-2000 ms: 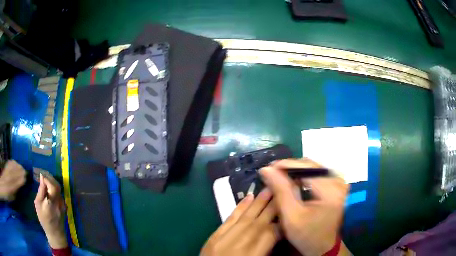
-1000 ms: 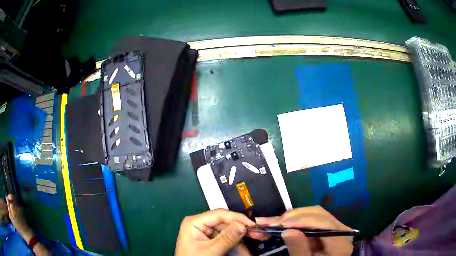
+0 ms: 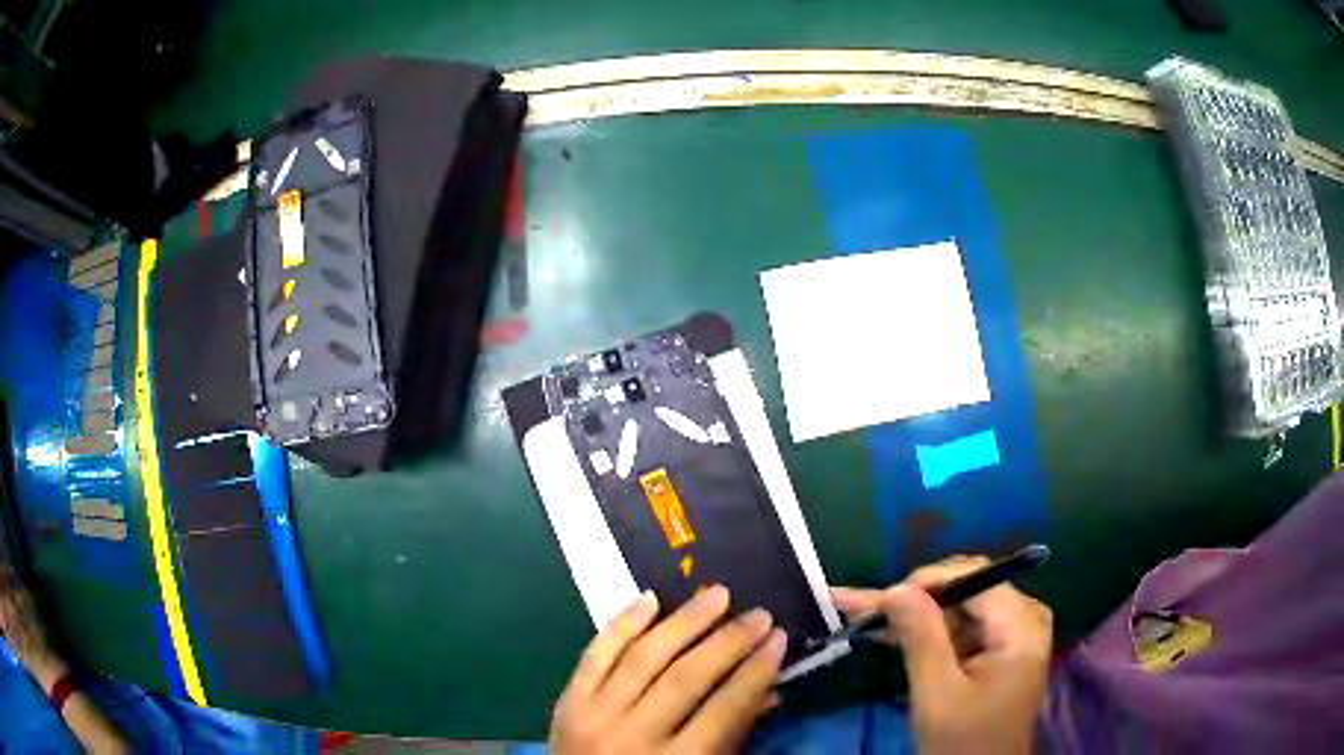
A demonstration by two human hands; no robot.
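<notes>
A phone middle frame (image 3: pixel 733 558) lies open side up, tilted, on a white board (image 3: pixel 568 509) with black foam under its far end. It has two pale slanted strips and an orange flex cable (image 3: pixel 668 509) down its middle. My left hand (image 3: pixel 675 682) lies with spread fingers on the frame's near part and hides some of it. My right hand (image 3: pixel 973 649) holds black tweezers (image 3: pixel 966 583), their tip at the frame's near right edge. Whether a small part is in the tip is too small to tell.
Another phone frame (image 3: pixel 314 280) lies on stacked black foam pads (image 3: pixel 442 221) at left. A white sheet (image 3: pixel 877 342) and a cyan piece (image 3: pixel 957 459) lie on blue film (image 3: pixel 899 192). A clear tray (image 3: pixel 1260 251) is at right, yellow tape (image 3: pixel 154 487) at left. A person's arm (image 3: pixel 59 686) shows lower left.
My left hand has gone from beside the tweezers tip to flat on the frame. My right hand has swung the tweezers to the frame's near right edge. The view has shifted.
</notes>
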